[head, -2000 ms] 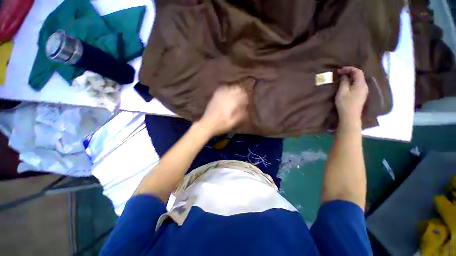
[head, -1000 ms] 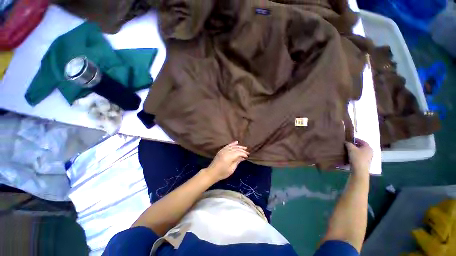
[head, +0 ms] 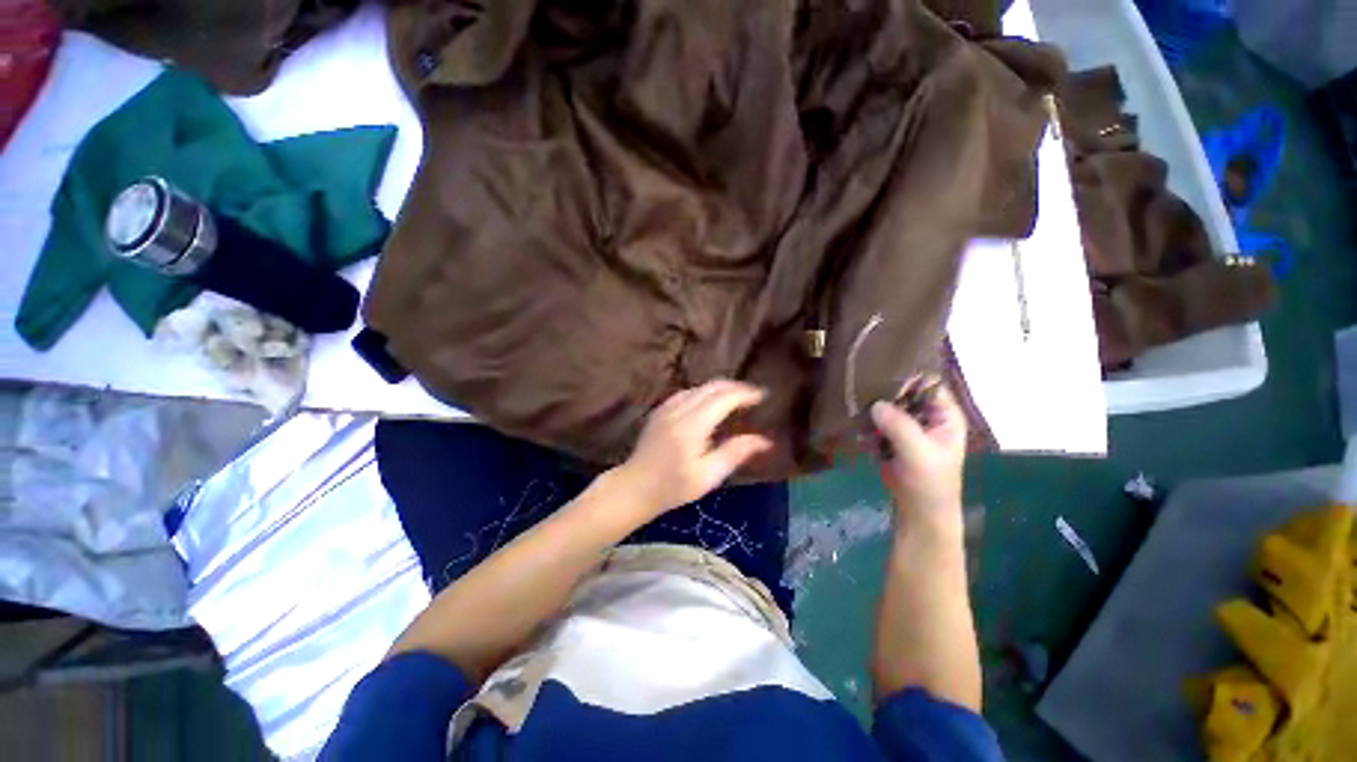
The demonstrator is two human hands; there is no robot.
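Note:
The brown coat (head: 551,268) lies spread on the white table with its shiny lining facing up and its lower edge hanging over the table's front edge. A small pale label (head: 816,343) and a curved pale line show near its right part. My left hand (head: 700,439) rests at the coat's lower edge, thumb and fingers apart, holding nothing. My right hand (head: 923,429) pinches the coat's lower right edge, which is folded inward. Something small and dark shows at its fingertips; I cannot tell if it is a tool.
A dark flask (head: 268,276) lies on green cloth (head: 179,179) at the left, with a crumpled off-white heap (head: 238,346) beside it. A white tub (head: 1191,365) with brown garments stands right of the table (head: 1042,343). Yellow garments (head: 1295,625) lie lower right. Loose threads lie on my dark lap cloth.
My right hand has moved left with the coat's right edge, folding it inward and baring more white table. My left hand's fingers have spread apart. The dark label at the top no longer shows there.

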